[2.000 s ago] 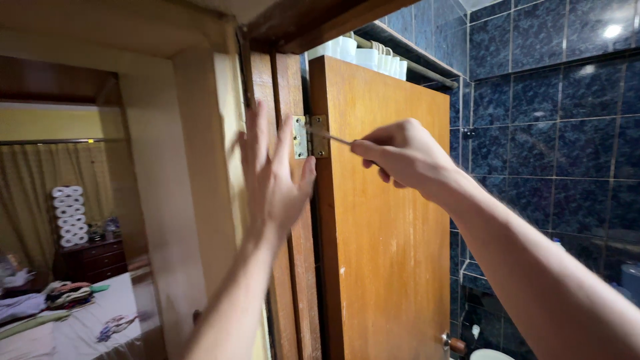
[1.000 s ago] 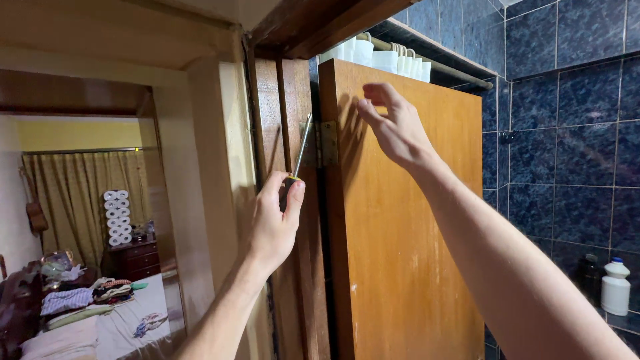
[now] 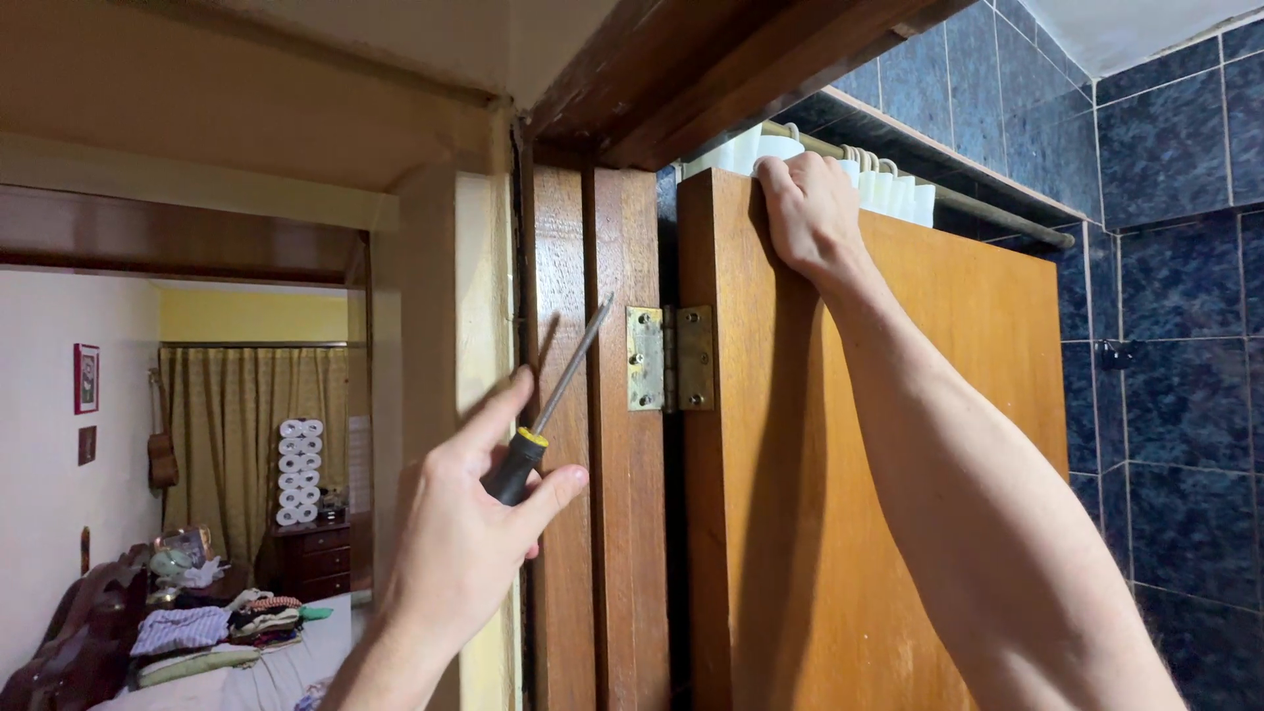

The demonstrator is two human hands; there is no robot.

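Note:
My left hand (image 3: pixel 474 504) holds a screwdriver (image 3: pixel 518 459) by its black and yellow handle, its metal shaft slanting up in front of the wooden door frame (image 3: pixel 625 513). The tip is just left of a brass butt hinge (image 3: pixel 670 358), whose leaves lie on the frame and on the door's edge. Screw heads show in both leaves. My right hand (image 3: pixel 812 212) is curled over the top edge of the wooden door (image 3: pixel 948 395), gripping it; the fingertips are hidden behind the door.
Behind the door hang a white shower curtain (image 3: pixel 894 197) and its rod (image 3: pixel 1002 215). Blue tiled walls (image 3: pixel 1185 395) stand at the right. A bedroom at the left holds a bed with folded clothes (image 3: pixel 188 629) and a wooden dresser (image 3: pixel 314 563). The wooden lintel (image 3: pixel 711 79) crosses above.
The screwdriver, in my right hand at the hinge two seconds ago, is now in my left. My right hand has moved up onto the door's top edge.

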